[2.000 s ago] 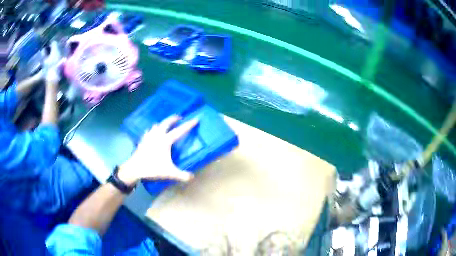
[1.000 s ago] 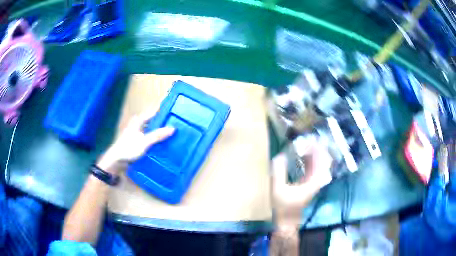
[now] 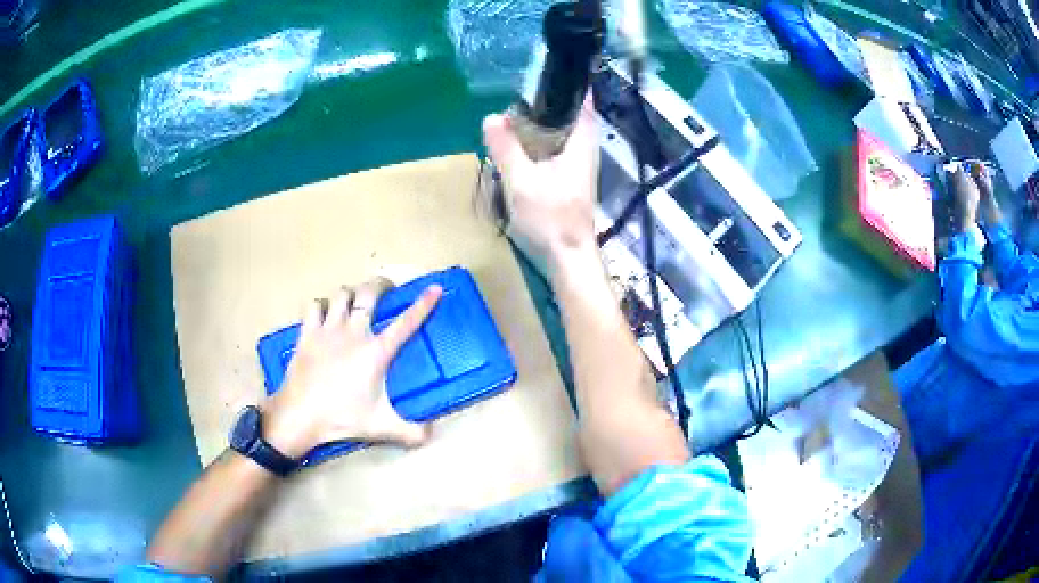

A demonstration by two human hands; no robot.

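Observation:
A blue plastic housing (image 3: pixel 456 353) lies flat on the tan cardboard mat (image 3: pixel 342 228). My left hand (image 3: pixel 348 370) lies spread over the housing's left part, fingers apart, pressing on it. My right hand (image 3: pixel 547 182) is raised beyond the mat's right back corner, closed around the lower part of the black electric screwdriver (image 3: pixel 570 57), which is upright and cut off by the top edge. The tip of the screwdriver is hidden. Two pale screw feeders (image 3: pixel 741 228) stand right of the mat, partly behind my right arm.
Stacked blue housings (image 3: pixel 82 330) stand left of the mat. Clear plastic bags (image 3: pixel 222 97) lie behind it. Black cables (image 3: pixel 652 273) hang over the feeders. A red-pink box (image 3: pixel 894 199) and a neighbouring worker's hands (image 3: pixel 968 188) are at right. White packing (image 3: pixel 815 478) lies in a carton at lower right.
The view has swung right. The housing now lies turned more sideways under my left hand. My right hand has moved from beside the feeders up to the screwdriver and grips it.

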